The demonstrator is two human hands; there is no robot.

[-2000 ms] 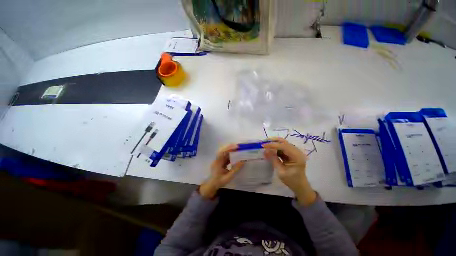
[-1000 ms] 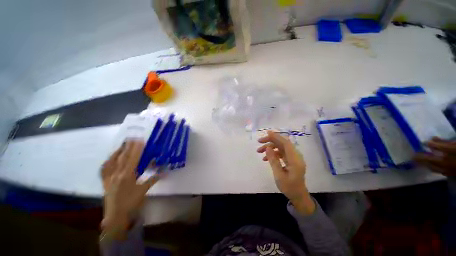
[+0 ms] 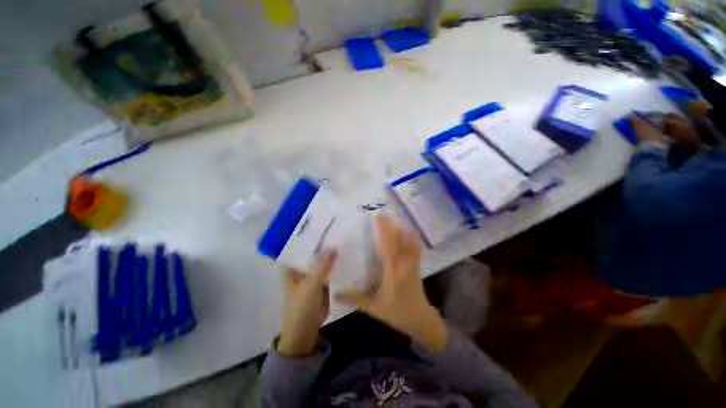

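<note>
A cable box (image 3: 311, 230), white with a wide blue side, is tilted in front of me; its lower end is at the fingers of my left hand (image 3: 306, 301), which holds it. My right hand (image 3: 398, 283) is to its right, fingers apart and blurred, with nothing seen in it. A row of boxes (image 3: 147, 299) leans at the left, blue edges up, with a cable picture on the outermost. A fanned pile of boxes (image 3: 482, 171) lies at the right with printed faces up.
Clear plastic pieces (image 3: 247, 208) and thin dark strips (image 3: 372, 207) lie mid-table. An orange-and-yellow item (image 3: 97, 203) and tote bag (image 3: 155, 76) are at left. Blue blocks (image 3: 364, 53) and dark cables (image 3: 581, 36) are at the rear. A person (image 3: 673, 215) works at right beside a blue-and-white carton (image 3: 573, 113).
The view has swung right, bringing the cables and more of the other person into sight. My left hand has left the left row and now holds a box in front of me. My right hand stays open.
</note>
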